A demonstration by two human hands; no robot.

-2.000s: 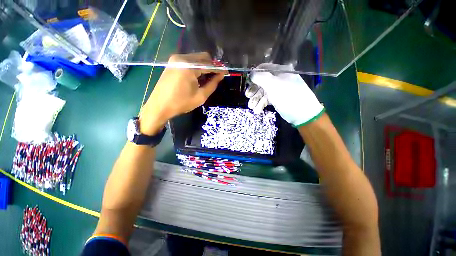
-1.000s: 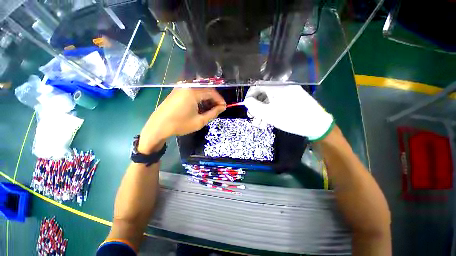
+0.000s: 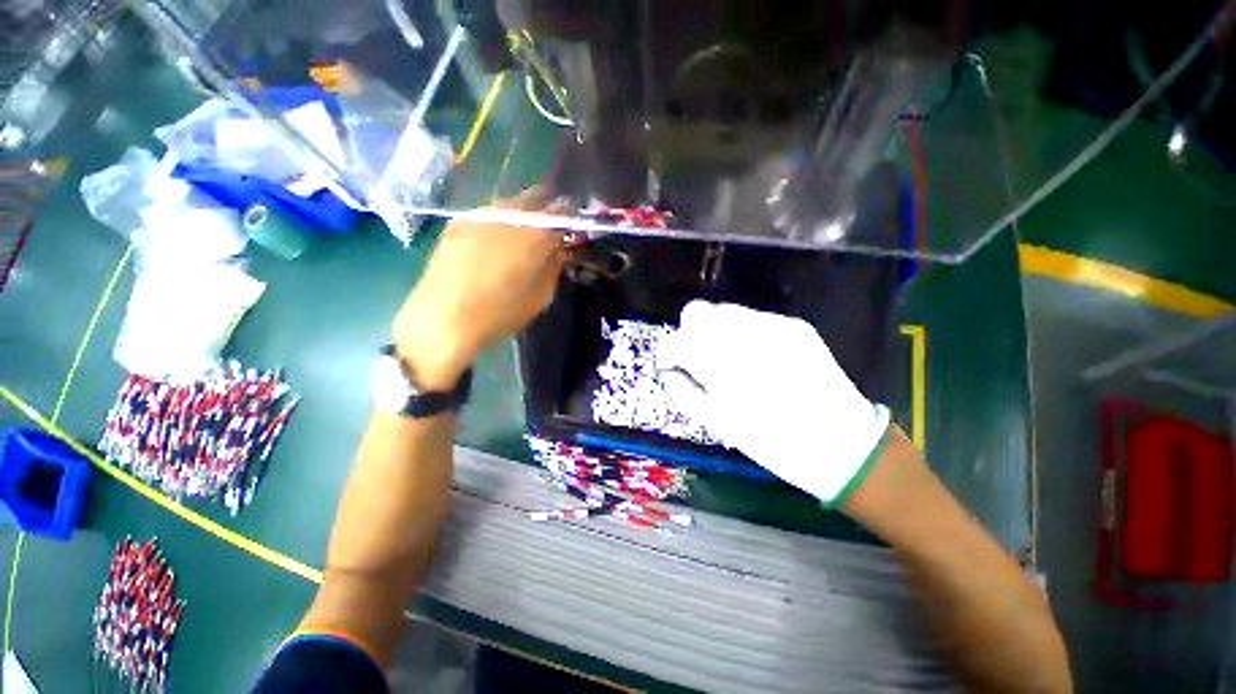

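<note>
My bare left hand (image 3: pixel 495 278), with a dark wristwatch, reaches under the edge of the clear guard, beside a small group of red and white leads (image 3: pixel 630 216) behind the tray. Its fingertips are partly behind the guard and blurred, so I cannot tell if it holds a lead. My right hand (image 3: pixel 779 386), in a white glove with a green cuff, is over the heap of tiny white-blue pieces (image 3: pixel 628 373) in the black tray (image 3: pixel 580 305). Its fingertips touch the heap; any piece in them is hidden. A lead pile (image 3: pixel 617 481) lies in front of the tray.
The clear guard (image 3: pixel 759 244) spans above the hands, below the dark machine head (image 3: pixel 718 109). Two lead piles (image 3: pixel 201 434) (image 3: pixel 137 610), plastic bags (image 3: pixel 183 312), a pale green roll (image 3: pixel 275 232) and a blue bin (image 3: pixel 45 481) are left. A ribbed grey panel (image 3: pixel 678 583) is nearest me. A red bin (image 3: pixel 1177 502) is right.
My hands have moved apart. The red lead between them is no longer seen there. My left hand moved back to the rear leads; my right hand came down onto the white heap.
</note>
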